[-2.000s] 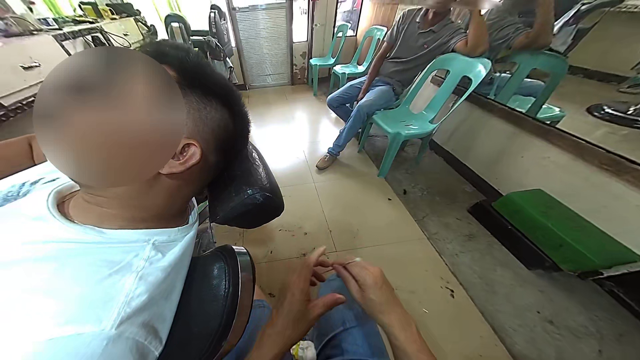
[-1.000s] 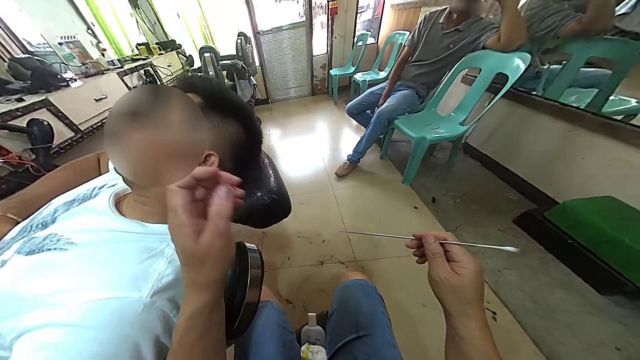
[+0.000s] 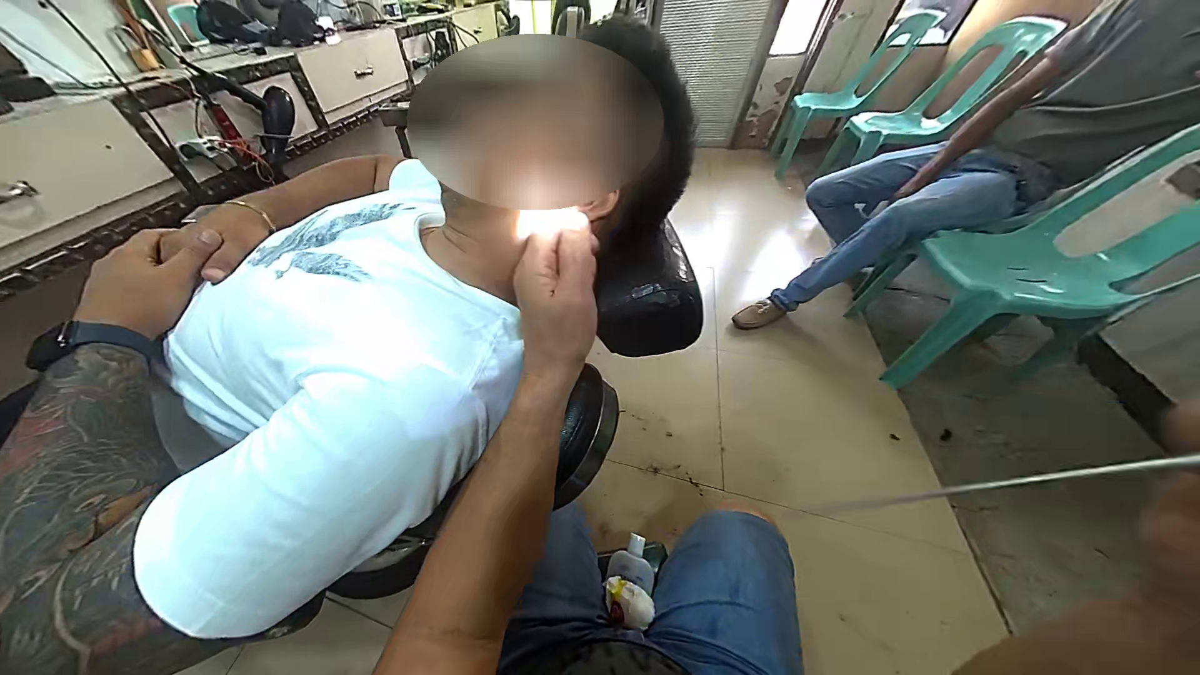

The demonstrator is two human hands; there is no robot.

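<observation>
A person in a white T-shirt (image 3: pixel 375 375) lies back in a black barber chair, head on its padded headrest (image 3: pixel 652 295). My left hand (image 3: pixel 558 291) is at the person's ear (image 3: pixel 603 204), fingers pinched close to the lobe; whether they grip the ear is hard to tell. A bright patch of light falls beside my fingertips. At the right edge my right hand (image 3: pixel 1148 553) is blurred and partly out of view, holding a thin metal rod (image 3: pixel 1059 476) that points left over the floor. A small clear bottle (image 3: pixel 631 567) and a white wad (image 3: pixel 629 603) are between my knees.
Behind the reclined person runs a counter with drawers (image 3: pixel 352 73), cables and a hair dryer (image 3: pixel 277 117). Another seated person in jeans (image 3: pixel 923 202) is at the right, near green plastic chairs (image 3: pixel 1008 272). Dark hair clippings (image 3: pixel 689 480) are scattered on the tiled floor.
My left hand, raised in the air a second ago, is now at the person's ear. My right hand with the rod has moved toward the right edge. The view has turned left.
</observation>
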